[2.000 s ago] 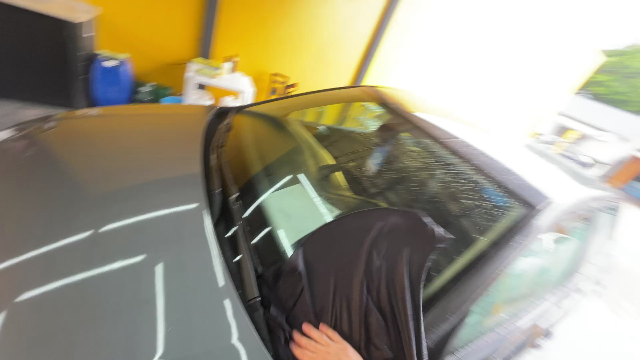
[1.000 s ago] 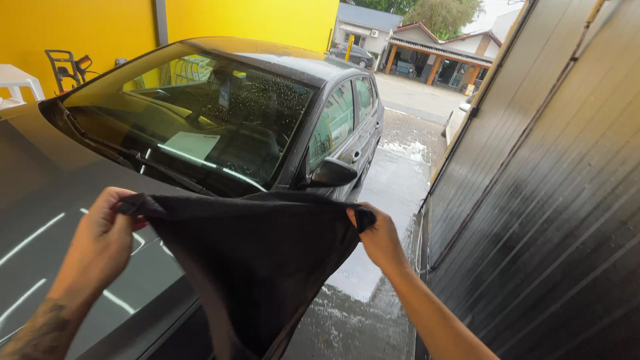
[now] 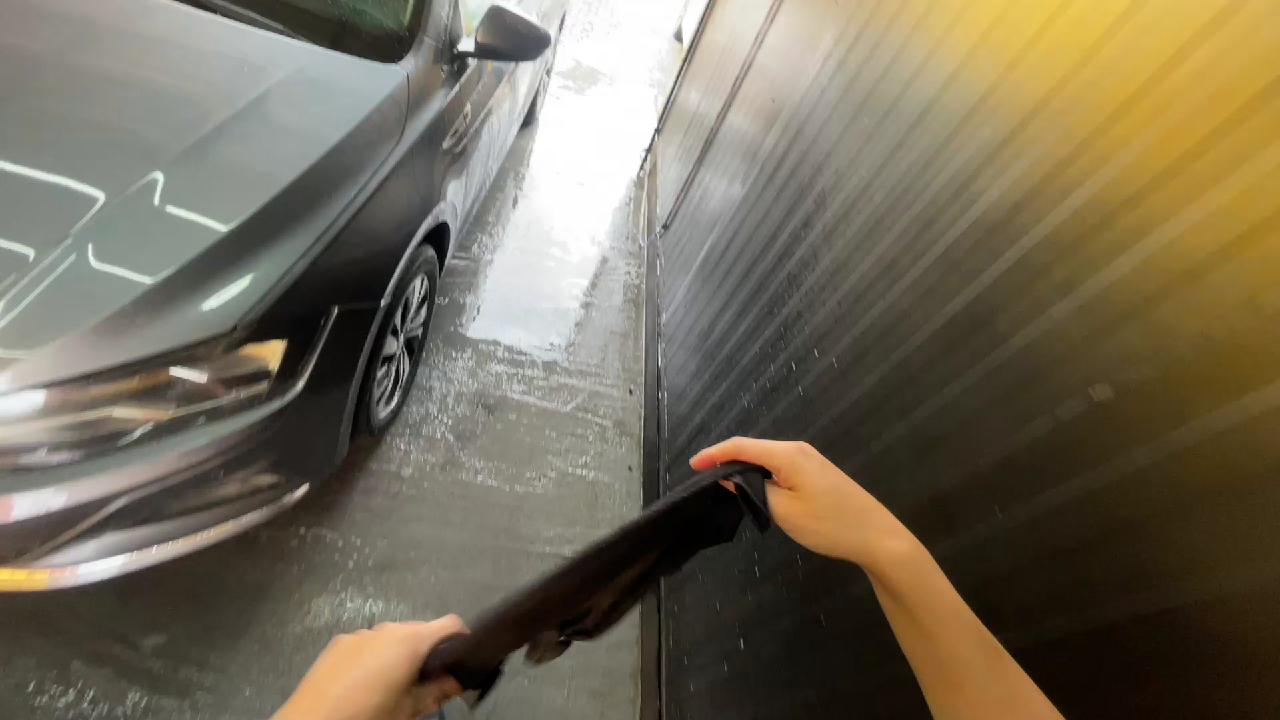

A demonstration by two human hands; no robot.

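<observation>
A dark cloth [image 3: 610,560] is stretched between my two hands, low in the view and slanting up to the right. My left hand [image 3: 390,665] grips its lower end near the bottom edge. At the upper end, in front of the ribbed wall, my right hand [image 3: 800,490] is closed on the cloth, part of which folds down beside the fingers. Droplets show in the air around the cloth. The dark grey car stands at the left, with its hood [image 3: 200,140], headlight [image 3: 150,400], front wheel [image 3: 400,340] and side mirror [image 3: 512,33] in view. Neither hand touches the car.
A dark ribbed metal wall [image 3: 900,300] with a yellow sheen runs along the right side. Between it and the car lies wet concrete floor [image 3: 520,420] with bright reflections. A narrow dark strip [image 3: 651,400] follows the foot of the wall.
One second ago both hands held the cloth hanging spread in front of the car; now it is drawn into a narrow slanting band nearer the wall. The view has swung down and right.
</observation>
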